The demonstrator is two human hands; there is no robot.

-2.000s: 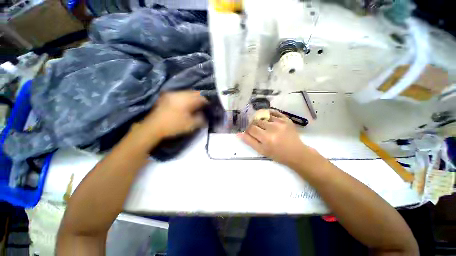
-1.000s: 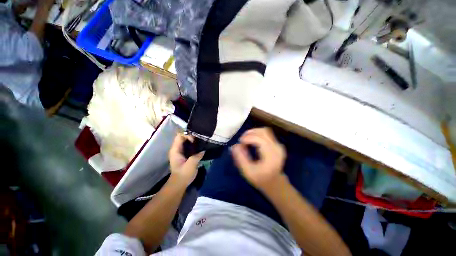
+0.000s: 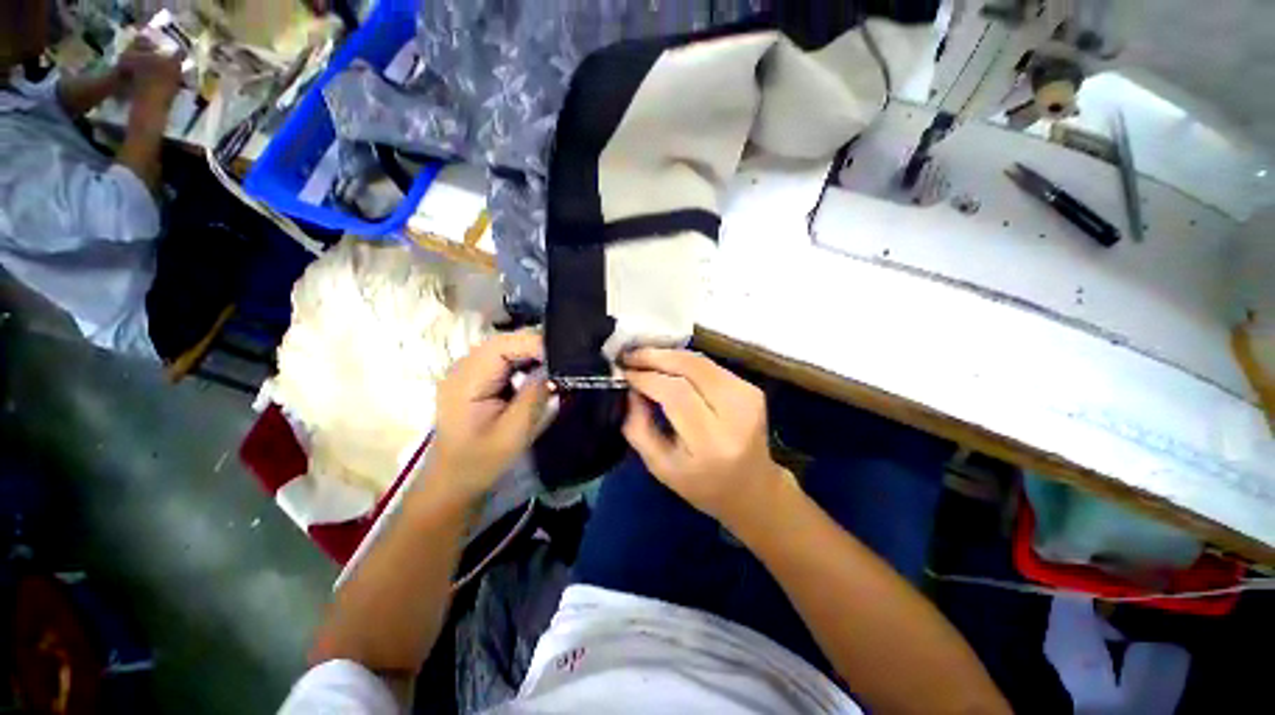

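Observation:
The garment hangs over the table's front edge with its inside showing: light grey-beige lining (image 3: 664, 286), a dark facing band (image 3: 576, 182) and grey-blue leaf-print shell fabric (image 3: 490, 84) at its left. My left hand (image 3: 490, 405) pinches the left end of the folded hem edge (image 3: 587, 381) at the bottom of the band. My right hand (image 3: 699, 426) pinches the same edge at its right end. A pale stitched line runs between the fingertips. Dark cloth hangs below the hands over my lap.
The sewing machine bed (image 3: 951, 238) is at upper right, with black thread snips (image 3: 1065, 205) and a thin metal bar (image 3: 1127, 175). A blue basket (image 3: 287, 182), pale cloth pile (image 3: 366, 363) and another person (image 3: 84, 196) are at left. A red basket (image 3: 1161, 580) sits below the table.
The view has turned from the machine toward my lap, where the garment shows its inside. Since one second ago, my right hand has moved left and taken hold of the edge.

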